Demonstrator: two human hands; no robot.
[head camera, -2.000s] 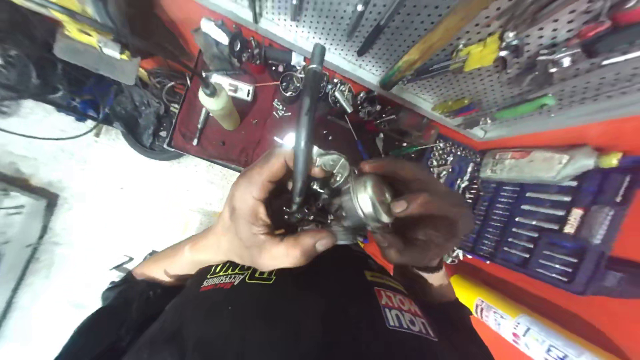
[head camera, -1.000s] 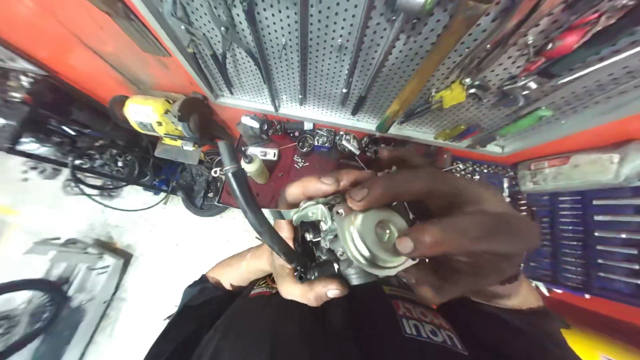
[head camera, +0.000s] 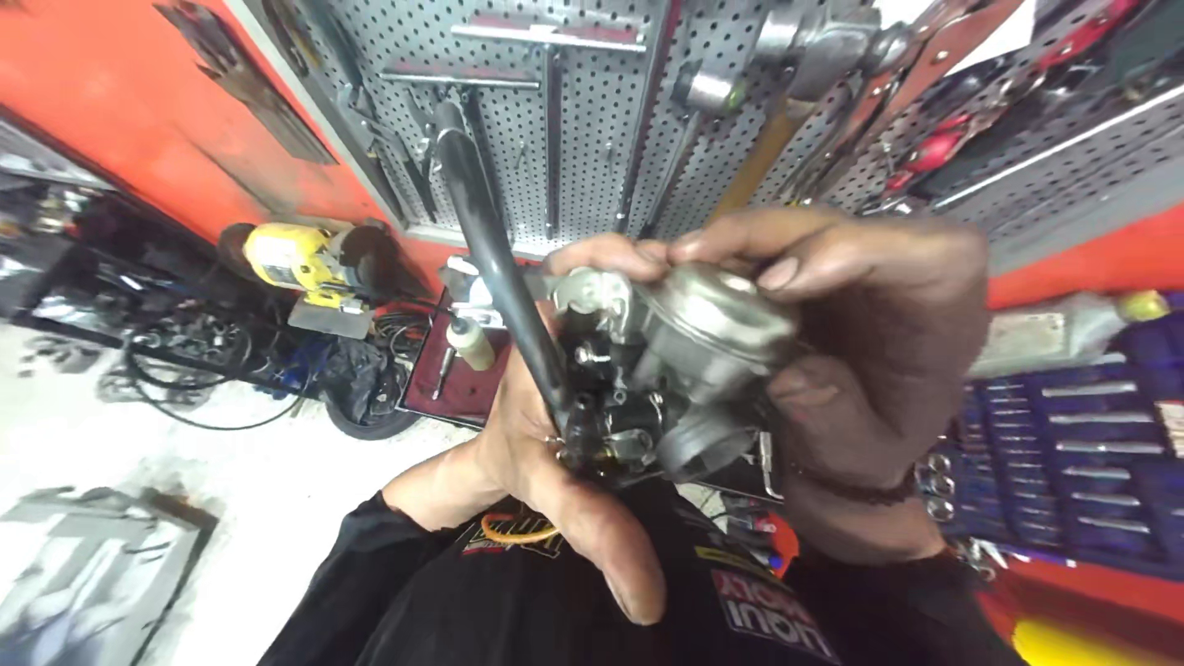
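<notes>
A metal carburetor (head camera: 638, 370) is held up in front of my chest between both hands. My left hand (head camera: 555, 472) grips its left and lower side, the thumb lying along the bottom. My right hand (head camera: 851, 324) has its fingertips on the round, domed metal cover (head camera: 726, 310) at the upper right of the body. A black rubber hose (head camera: 490, 240) rises from the carburetor's lower left, leaning up and to the left. A dark round opening (head camera: 703, 444) shows at the lower right. The parts behind my fingers are hidden.
Behind is a perforated tool panel (head camera: 592, 129) with T-handle wrenches and hammers. A yellow bench grinder (head camera: 301, 259) stands at left. A bottle (head camera: 470, 342) is on a red tray (head camera: 425, 379). A blue socket set case (head camera: 1017, 444) lies at right, beneath a plastic bottle (head camera: 1036, 333).
The domed cover, facing the camera a second ago, is now tilted upward, with my right fingers on its top and edge. The view has swung toward the tool panel.
</notes>
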